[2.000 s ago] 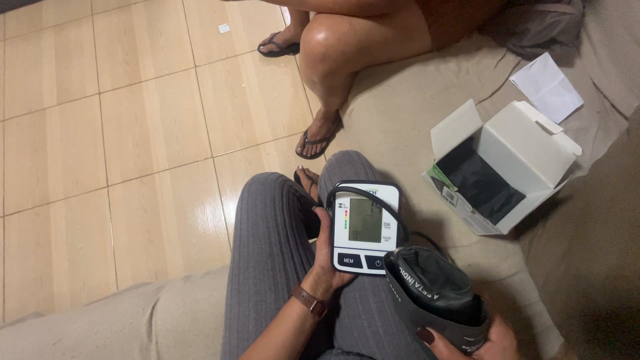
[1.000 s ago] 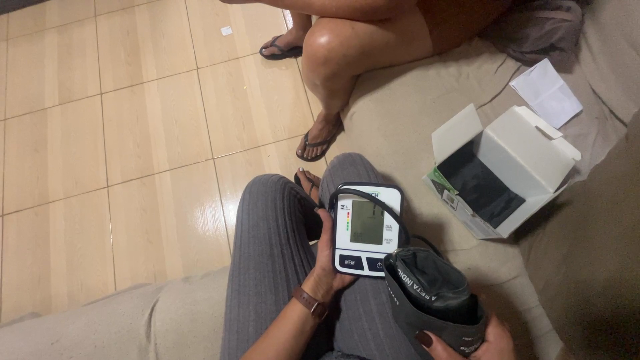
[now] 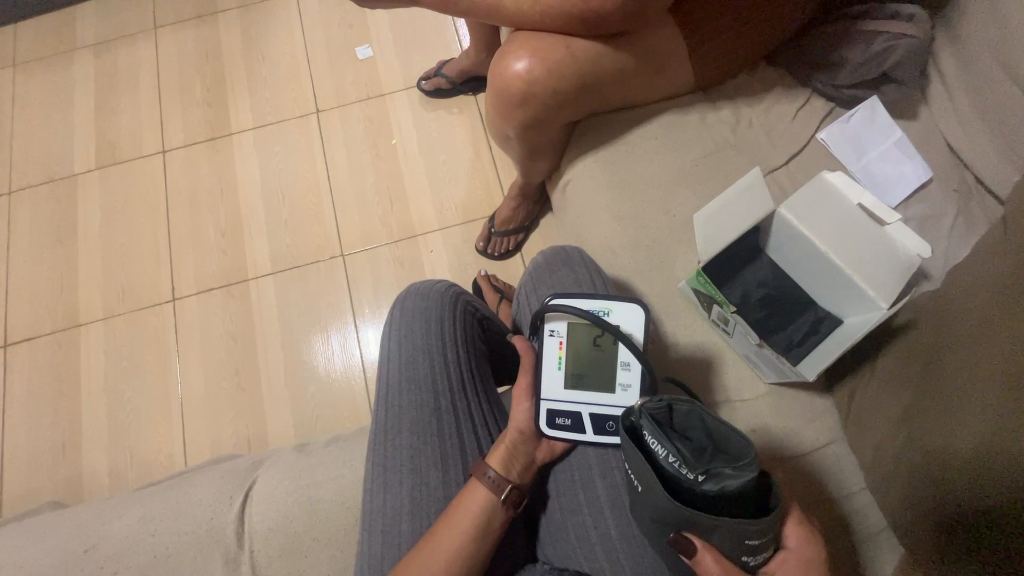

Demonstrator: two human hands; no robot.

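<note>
A white digital blood pressure monitor [image 3: 590,372] rests over my lap, held by its left side and lower edge in my left hand [image 3: 526,404]. Characters show on its grey display. Its black air tube [image 3: 616,330] loops over the top of the monitor and down its right side. At the lower right, my right hand [image 3: 768,548] grips a rolled dark grey arm cuff [image 3: 696,472] that bears white lettering. The cuff overlaps the monitor's lower right corner. A brown-strapped watch [image 3: 498,486] is on my left wrist.
An opened white cardboard box [image 3: 832,240] with dark material inside lies on the beige-covered sofa [image 3: 640,184] to the right, near a folded white paper [image 3: 876,152]. Another person's bare leg [image 3: 532,104] extends down to the tiled floor [image 3: 248,200], with flip-flops on the feet.
Both hands keep their hold on the monitor and the cuff. Digits now show on the display's upper part, clearer than in the earlier frames.
</note>
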